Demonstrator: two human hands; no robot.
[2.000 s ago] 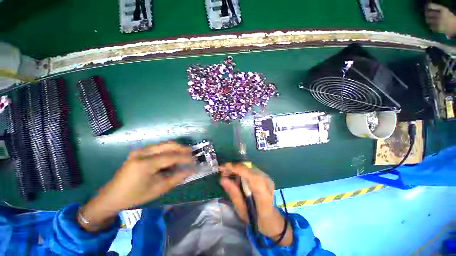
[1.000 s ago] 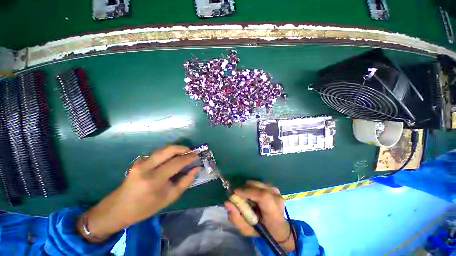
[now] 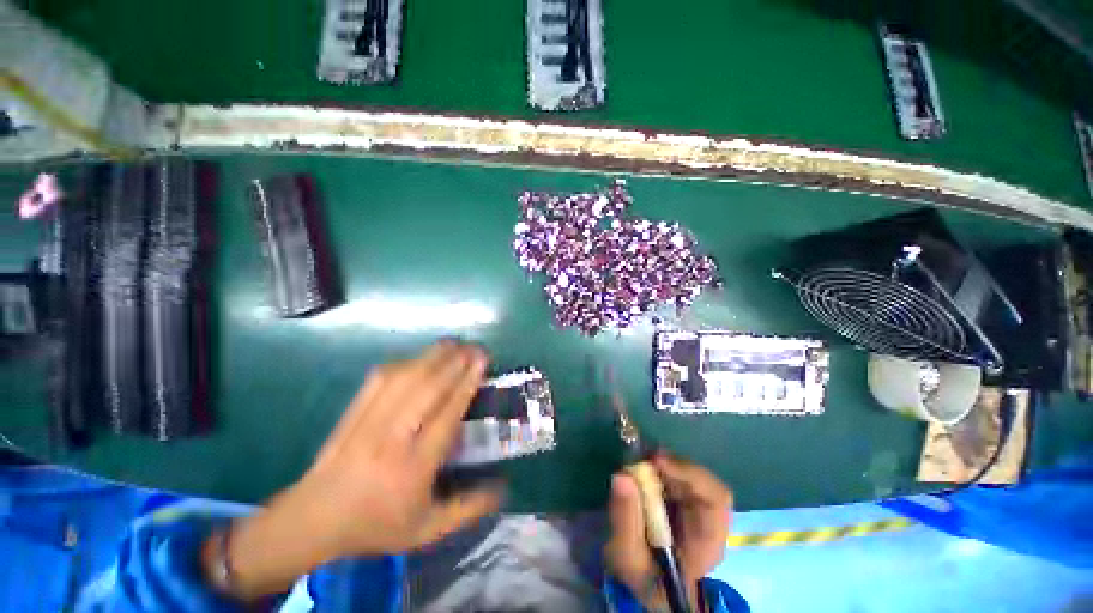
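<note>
A phone frame assembly (image 3: 518,417) lies on the dark green mat in front of me. My left hand (image 3: 390,449) covers its left end, with fingertips near its upper edge and the thumb apart below; the hand is slightly blurred, and whether it grips the frame cannot be told. My right hand (image 3: 671,527) is closed around the pale tan grip of a soldering iron (image 3: 650,497). The iron's metal tip points up and away, right of the frame and apart from it. No solder wire can be made out.
A heap of tiny purple-silver parts (image 3: 611,261) lies mid-bench. A second phone frame (image 3: 743,374) is at right, near a fan grille (image 3: 881,314), whitish cup (image 3: 925,387) and tan-brown pad (image 3: 977,437). Ribbed black rows (image 3: 144,299) stand left. A worn rail (image 3: 539,141) borders the belt.
The iron's tip has moved away from the phone frame to the right. My left hand has flattened, its thumb further from the fingers. The camera view has shifted, and frames on the belt show differently.
</note>
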